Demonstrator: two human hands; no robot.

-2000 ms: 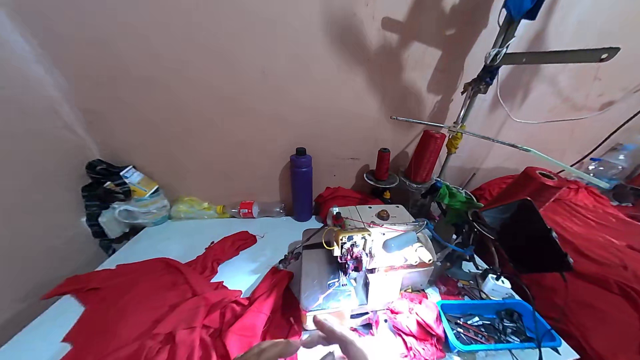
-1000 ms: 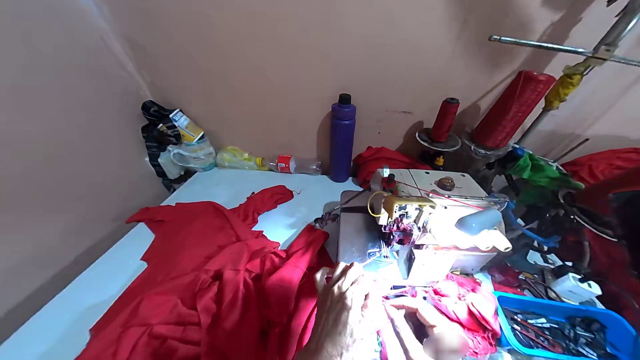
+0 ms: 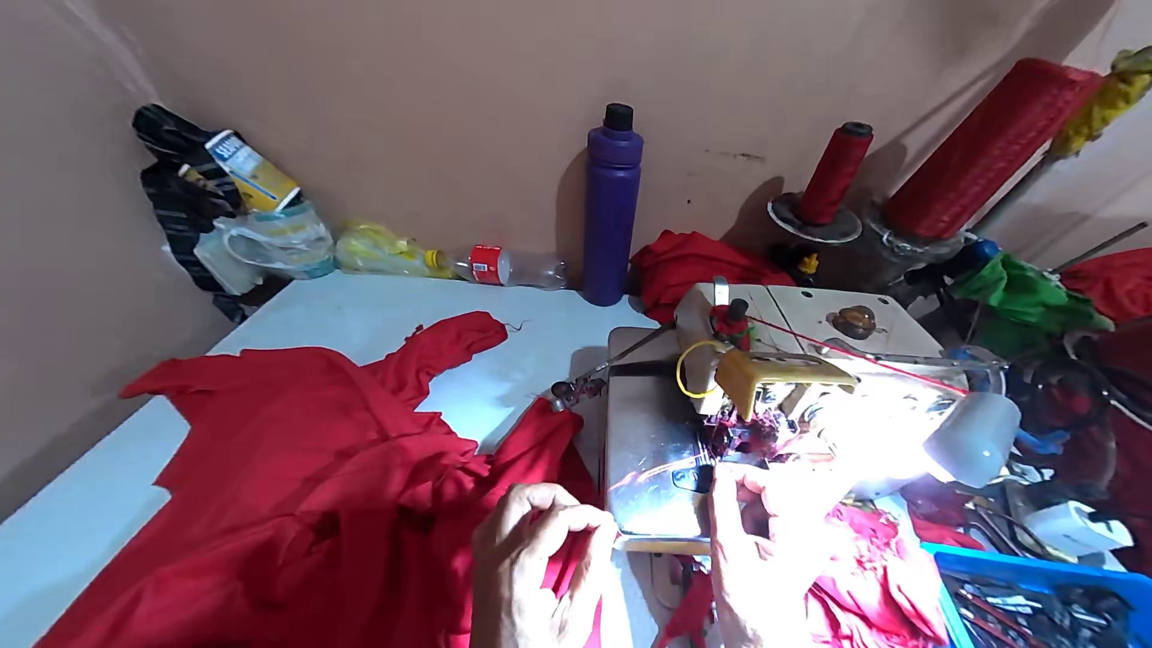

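A sewing machine (image 3: 810, 333), apparently an overlock, has its lamp (image 3: 976, 441) lit over the needle area. My right hand (image 3: 765, 549) is at the front of its metal work plate (image 3: 652, 459), fingertips just below the needle area; glare hides whether they pinch anything. Lower left of it, my left hand (image 3: 544, 567) is beside the plate's front left corner, fingers curled, over a red fabric garment (image 3: 297, 450). Whether it grips the cloth cannot be told. The garment lies spread across the left of the white table (image 3: 360, 310). Red thread runs over the machine's top.
A purple bottle (image 3: 613, 207) stands by the wall, with plastic bottles (image 3: 517, 268) lying left of it. Red thread cones (image 3: 835, 175) stand behind the machine. A blue tray (image 3: 1044, 576) of small tools is at lower right, beside bunched red cloth (image 3: 873, 576).
My hands, close together at the machine's front a second ago, are now apart: the right is nearer the needle area, the left beside the plate. The view has shifted since the oldest frame.
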